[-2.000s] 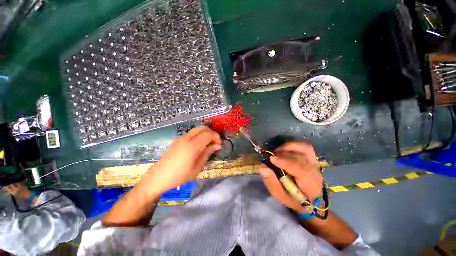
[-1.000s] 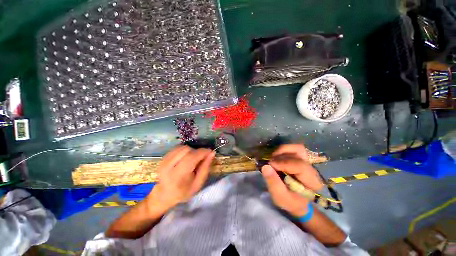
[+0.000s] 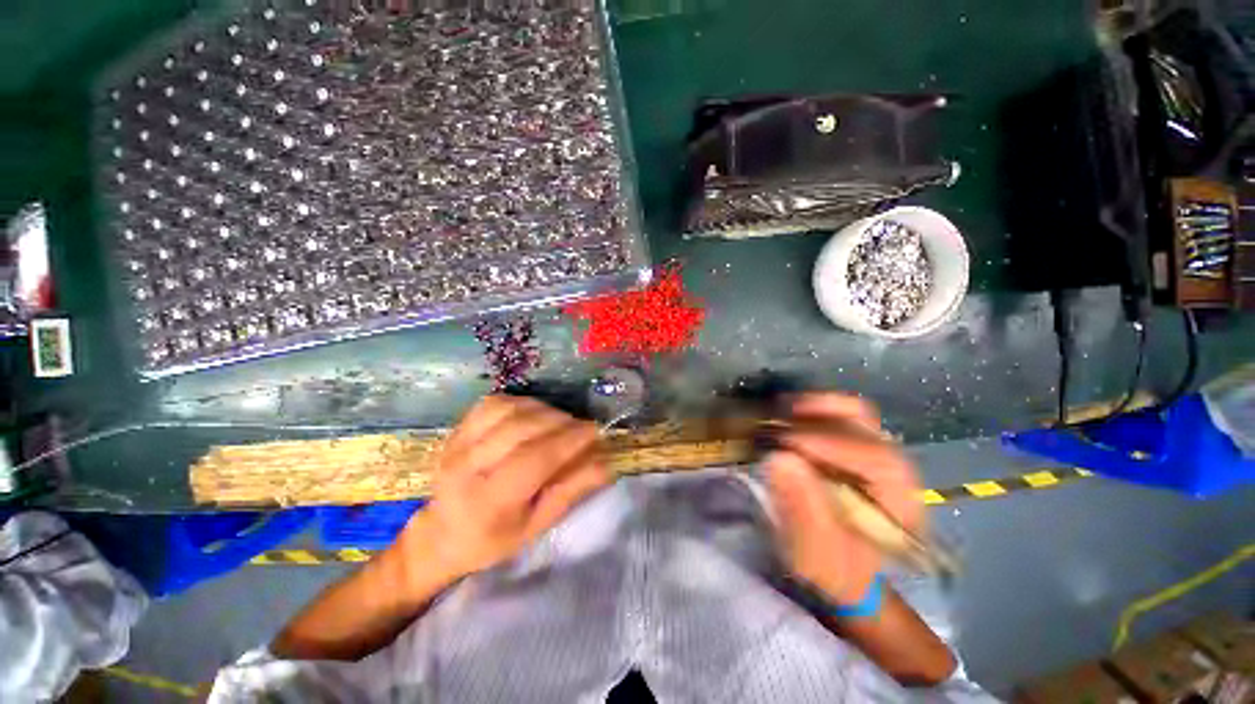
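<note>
My right hand (image 3: 842,481), blurred, is closed around the soldering iron (image 3: 870,520), right of the work holder; its tip is too blurred to place. My left hand (image 3: 516,475) is over the wooden edge strip (image 3: 317,469), fingers curled, close to the solder wire's (image 3: 622,418) pale end; whether it pinches the wire is hard to tell. The small dark round work holder (image 3: 615,395) has a small silvery part on it. The red parts (image 3: 640,314) lie in a heap just above it. The dark purple parts (image 3: 508,352) lie to the left of the red heap.
A large clear tray (image 3: 372,179) of silvery parts fills the upper left. A black pouch (image 3: 823,151) and a white bowl (image 3: 950,282) of silvery bits are right of centre. A black soldering station (image 3: 1080,179) stands far right. Another person's sleeve (image 3: 69,591) is at lower left.
The right hand has shifted right with the iron, away from the holder. The left hand first moved back from the red heap to the strip, then slightly right. The head view has shifted.
</note>
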